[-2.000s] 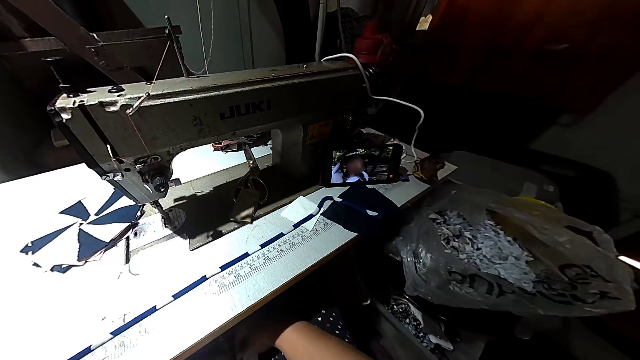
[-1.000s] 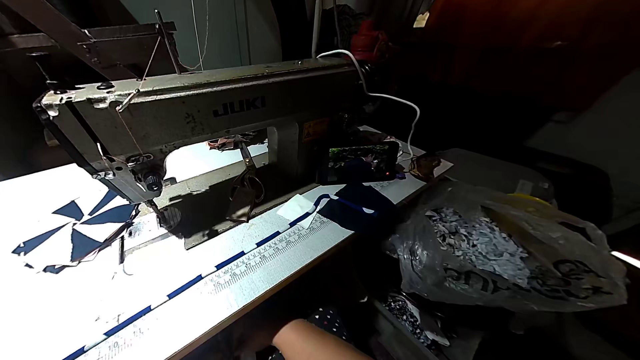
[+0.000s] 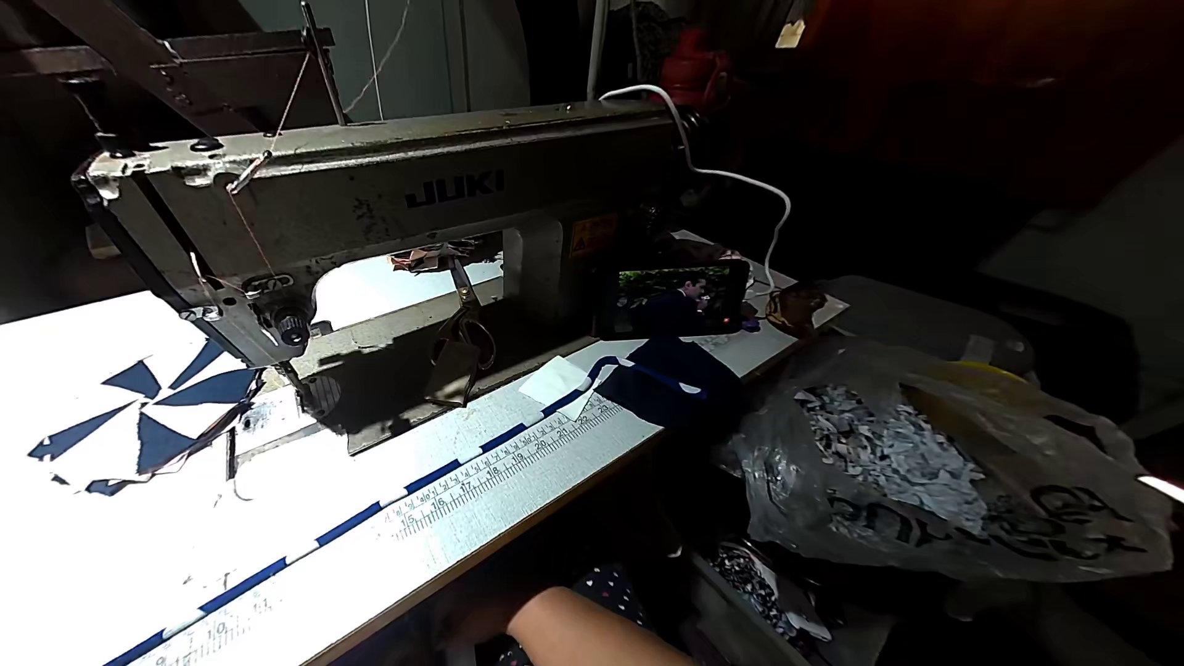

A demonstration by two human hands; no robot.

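Note:
A forearm reaches in at the bottom centre, below the table's front edge. Its hand is in deep shadow, so I cannot tell which hand it is or whether it holds anything. No other hand shows. Above it on the table stands a Juki sewing machine (image 3: 398,194), with scissors (image 3: 467,328) leaning at its bed. Left of the needle lies a round patchwork of navy and white fabric wedges (image 3: 153,412). A blue-and-white strip (image 3: 347,524) runs along the front edge beside a printed ruler scale (image 3: 499,472). Its far end meets navy fabric (image 3: 666,384) and a white fabric piece (image 3: 558,384).
A phone (image 3: 680,298) with a lit screen stands at the machine's right end, near a white cable (image 3: 740,176). Right of the table is a clear plastic bag (image 3: 777,490) of fabric scraps. More scraps (image 3: 758,587) lie in a container below. A thread stand rises behind the machine.

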